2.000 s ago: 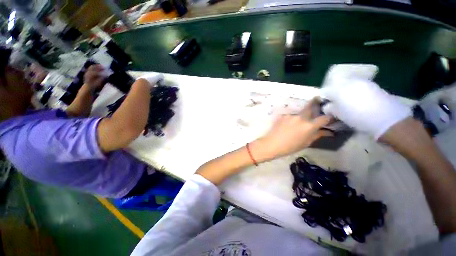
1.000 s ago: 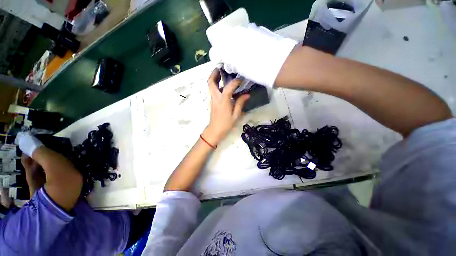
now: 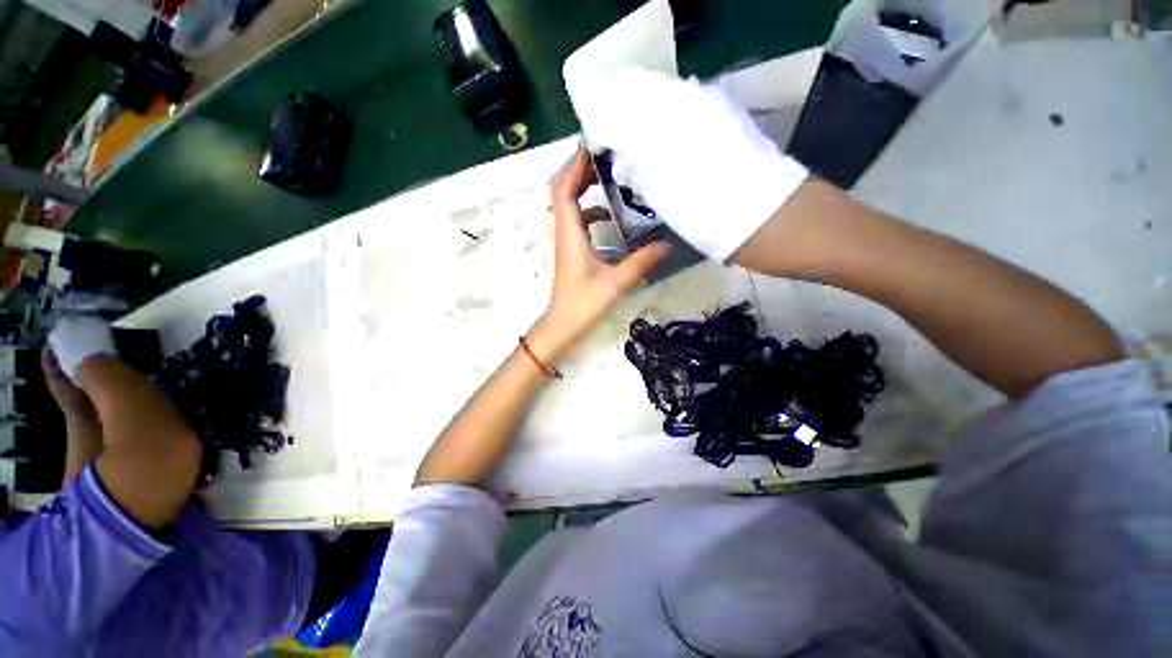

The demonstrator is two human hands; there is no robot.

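Note:
My bare left hand point(image 3: 589, 255) holds an open packaging box point(image 3: 667, 258) on the white bench, thumb on the near side and fingers on the left side. The box lid flap point(image 3: 622, 49) stands up white at the far side. My gloved right hand point(image 3: 688, 148) is over the box mouth; its fingers are partly hidden, so I cannot tell whether it grips anything. A dark item shows inside the mouth. A loose heap of black USB charging cables point(image 3: 749, 388) lies on the bench nearer my body.
A second open box point(image 3: 853, 118) stands at the upper right. Closed black boxes point(image 3: 481, 64) lie on the green conveyor belt point(image 3: 386, 116). At the left, a person in a purple shirt point(image 3: 97, 566) works beside another cable heap point(image 3: 231, 382).
My gloved hand has shifted slightly right and down over the box, and the lid flap stands more upright. The box mouth shows more. The closed boxes have moved right along the belt.

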